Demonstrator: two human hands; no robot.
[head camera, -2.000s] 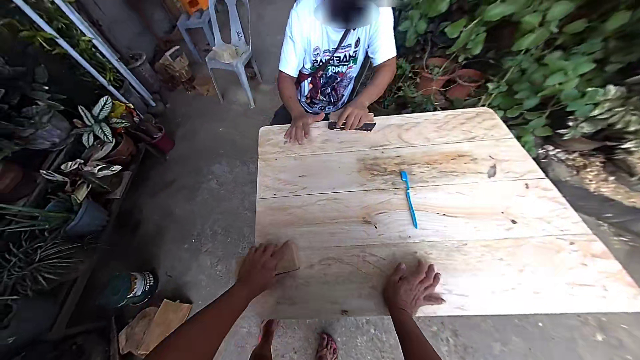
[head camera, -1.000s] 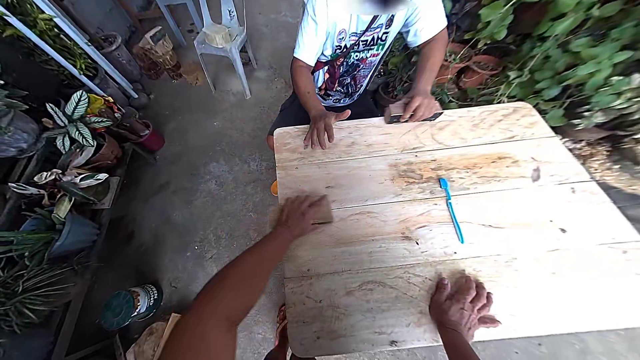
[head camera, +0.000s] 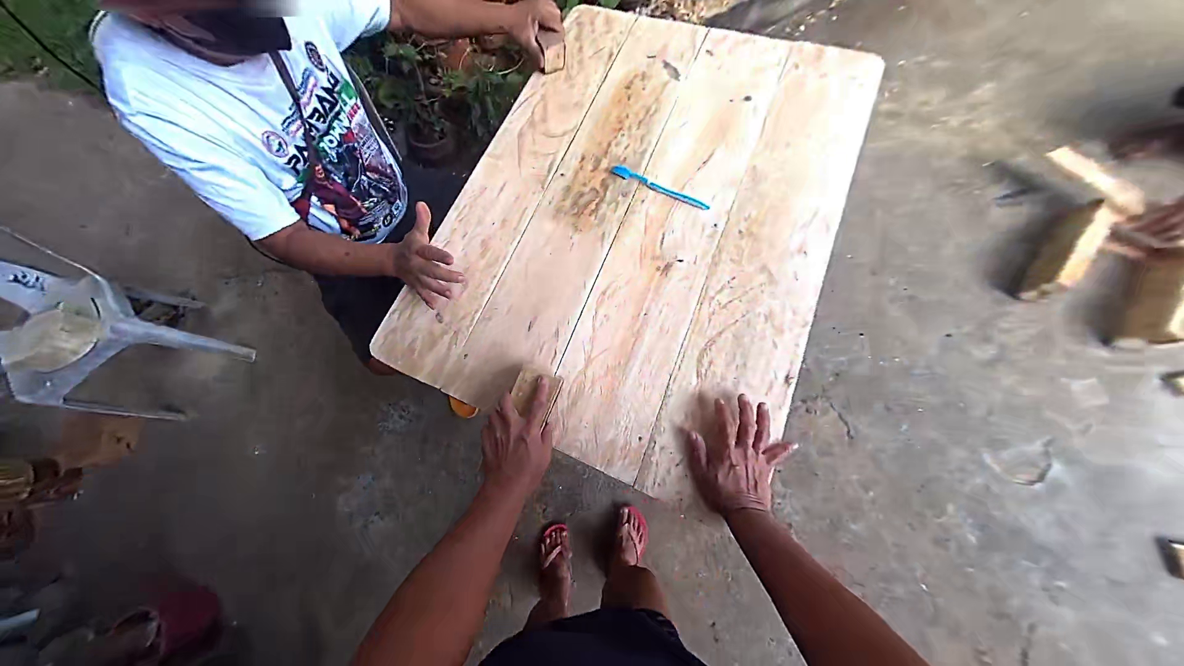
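Note:
A wooden tabletop of joined planks with rounded corners lies below me, stained brown toward its far part. My left hand grips a small wooden block flat against the tabletop at its near left edge. Whether the block carries sandpaper cannot be seen. Fingers spread, my right hand rests flat on the near right corner and holds nothing. A blue toothbrush lies across the planks beyond my hands, touching neither.
At the left edge of the tabletop, a person holds another block, the other hand raised just over the wood. A plastic chair stands at left. Wood pieces lie on the concrete floor at right. Potted plants stand behind.
The view has turned strongly, so the tabletop appears rotated. The other person's free hand, resting on the wood a second ago, is now lifted. My left hand still holds its block.

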